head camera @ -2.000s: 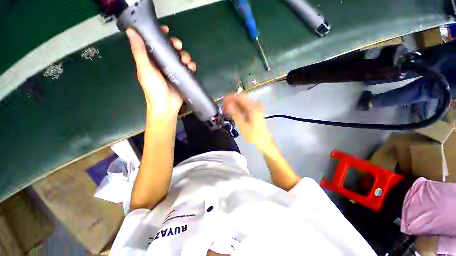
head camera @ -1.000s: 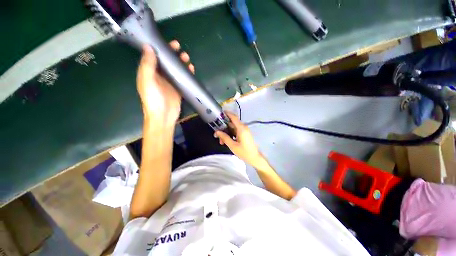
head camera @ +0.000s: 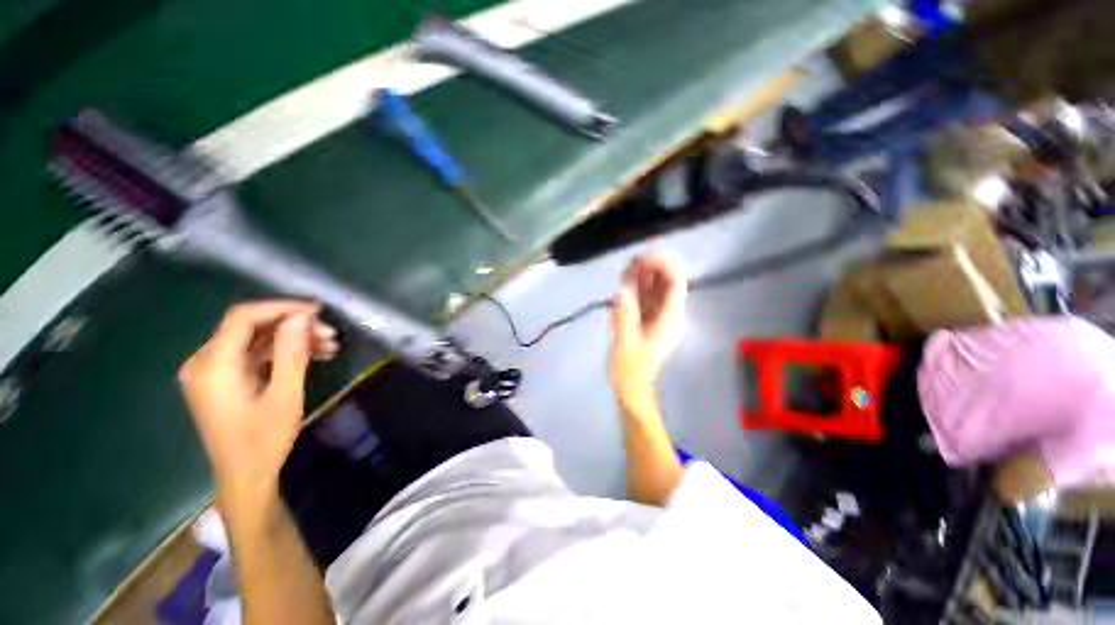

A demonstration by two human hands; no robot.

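The hot-air brush (head camera: 263,259) lies slanted over the green bench edge, bristled barrel at the upper left. Its open tail end (head camera: 443,357) sticks out over the edge, with small black and metallic parts hanging there. My left hand (head camera: 263,366) is just below the handle, fingers curled and apart, seemingly not gripping it. My right hand (head camera: 651,311) is raised right of the tail end, empty, fingers loosely bent. The black electric screwdriver (head camera: 636,217) is beyond it at the bench edge, its cable running right. The view is blurred.
A blue-handled screwdriver (head camera: 422,137) and a loose grey handle housing (head camera: 520,83) lie on the green bench (head camera: 306,159). A thin wire (head camera: 526,339) hangs by the edge. A red stool (head camera: 817,388), cartons (head camera: 935,287) and a pink-covered thing (head camera: 1012,397) are at the right.
My left hand has let go of the brush, which now rests lower and further left. My right hand has left the tail end and moved up and right. The camera view has shifted.
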